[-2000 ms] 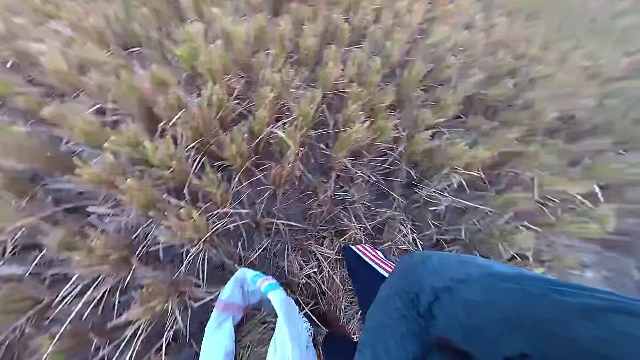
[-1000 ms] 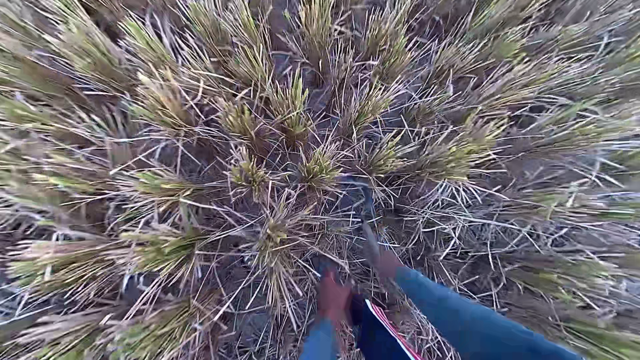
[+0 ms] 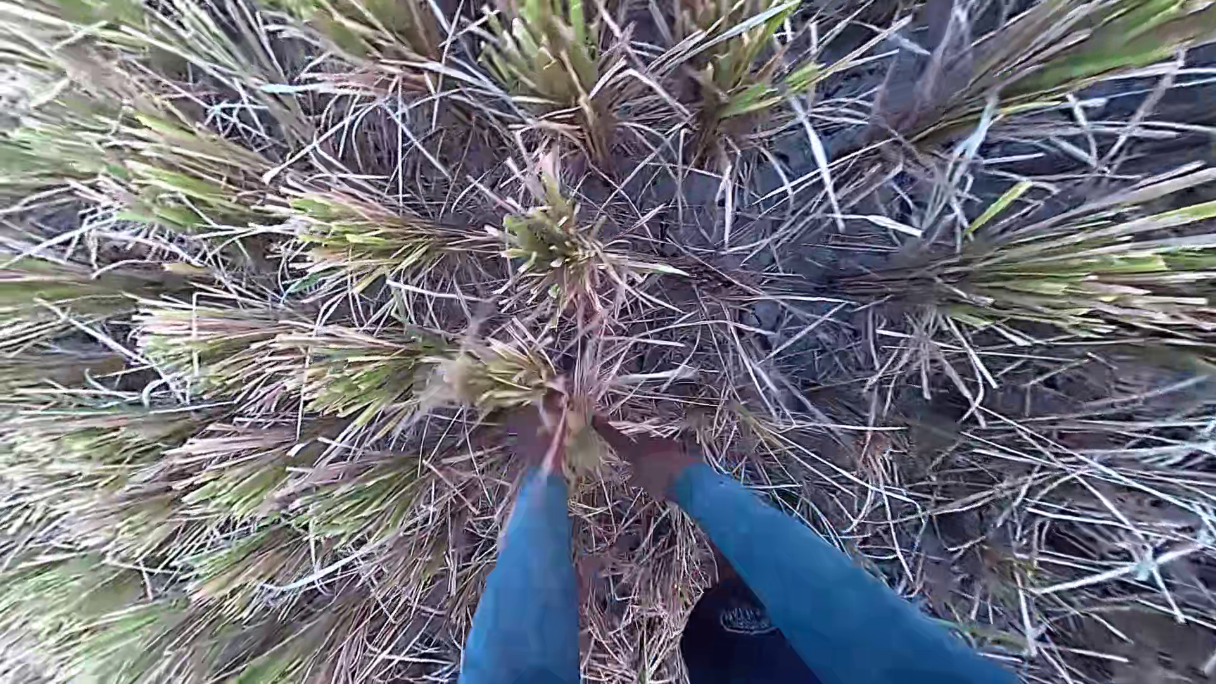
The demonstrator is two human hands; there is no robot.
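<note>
Cut cereal stubble, which looks like rice, stands in clumps on dark soil. My left hand [image 3: 534, 432], in a blue sleeve, is low at the base of a stubble clump [image 3: 503, 377] and is badly blurred. Close on its right is my right hand [image 3: 658, 463], also in a blue sleeve, with a dark narrow shape reaching from it toward the stalks [image 3: 578, 439] between the hands. Whether that shape is a tool or fingers cannot be told. The fingers of both hands are too blurred to read. Another short clump [image 3: 551, 237] stands just beyond them.
Dense stubble rows [image 3: 332, 370] run along the left side. More clumps [image 3: 1073, 285] lean at the right, with loose dry straw [image 3: 1007, 465] strewn over the soil. A dark shoe or trouser leg bearing writing [image 3: 736, 632] is at the bottom, beside my right sleeve.
One second ago my right hand held a handled tool with a dark curved part; that tool is not clear now. Both hands now meet at a clump. The view has shifted a lot.
</note>
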